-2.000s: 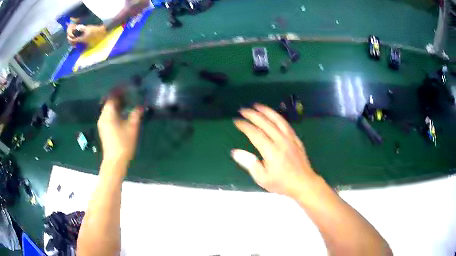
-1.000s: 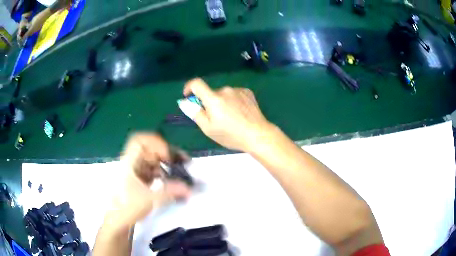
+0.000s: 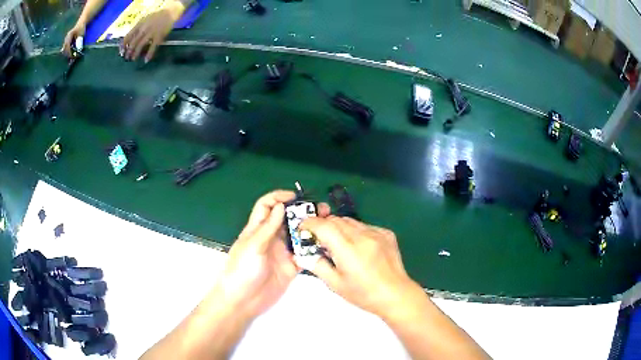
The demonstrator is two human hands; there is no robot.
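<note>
My left hand holds a black adapter housing with a circuit board in its open face, above the near edge of the belt. The board is pale with small dark and blue components. My right hand has its fingers and thumb on the board and the housing's near end. The fingers hide part of the board, so how deep it sits cannot be told. A dark cord lies just beyond the hands.
Black housings are piled on the white work surface at the left. Boards and corded units, including a coiled cord, lie on the green belt. Another person's hands are across the belt at the upper left.
Both hands have come together at the belt's near edge on the housing and board. Earlier they were apart, the right hand with a small blue-green piece. The view has shifted.
</note>
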